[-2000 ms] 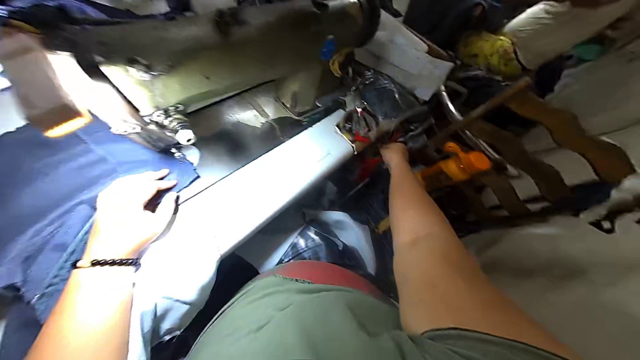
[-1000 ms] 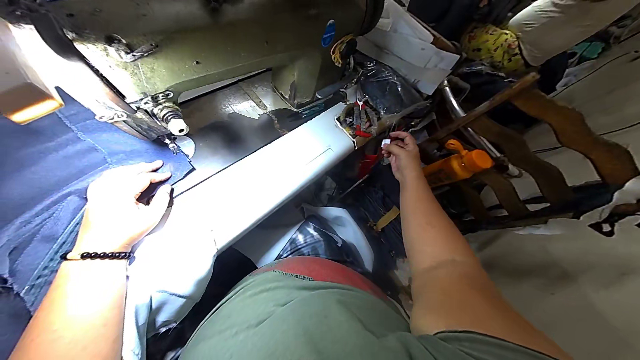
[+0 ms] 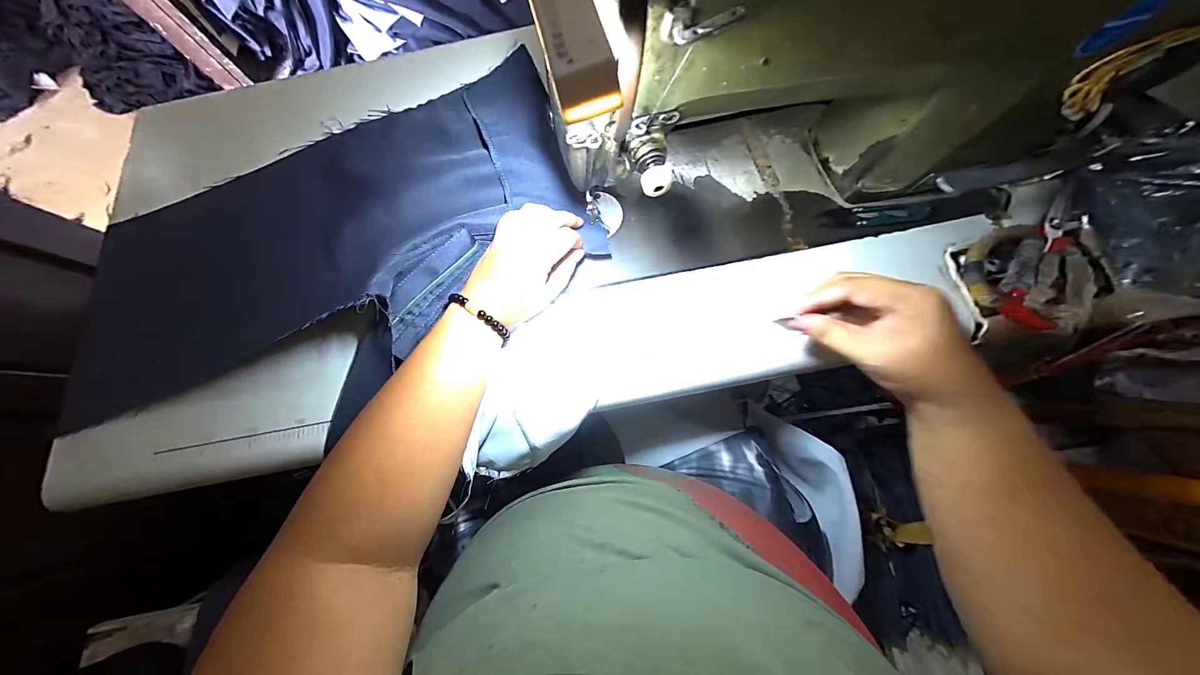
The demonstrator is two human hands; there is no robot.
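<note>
A dark navy fabric piece [image 3: 281, 220] with stitched seams lies across the left of the sewing table [image 3: 234, 412], its corner by the needle area of a green industrial sewing machine [image 3: 741, 70]. My left hand [image 3: 534, 253], a black beaded bracelet at its wrist, presses and pinches the edge of the fabric beside the presser foot. My right hand [image 3: 881, 328] is above the table's right part, thumb and forefinger pinched on a small dark pointed item [image 3: 786, 322], too small to name. White cloth [image 3: 534, 412] hangs at the table's front edge below my left wrist.
A lit lamp [image 3: 586, 70] hangs beside the machine head. At the right end of the table, a cutout [image 3: 1022, 272] holds several tools, one with a red handle [image 3: 1024, 309]. Dark fabric scraps [image 3: 309, 33] are piled behind the table. Patterned cloth [image 3: 741, 469] lies below the front edge.
My right hand has come left from beyond the table's right end to over the tabletop. My left hand stays on the fabric near the needle. The view has turned left.
</note>
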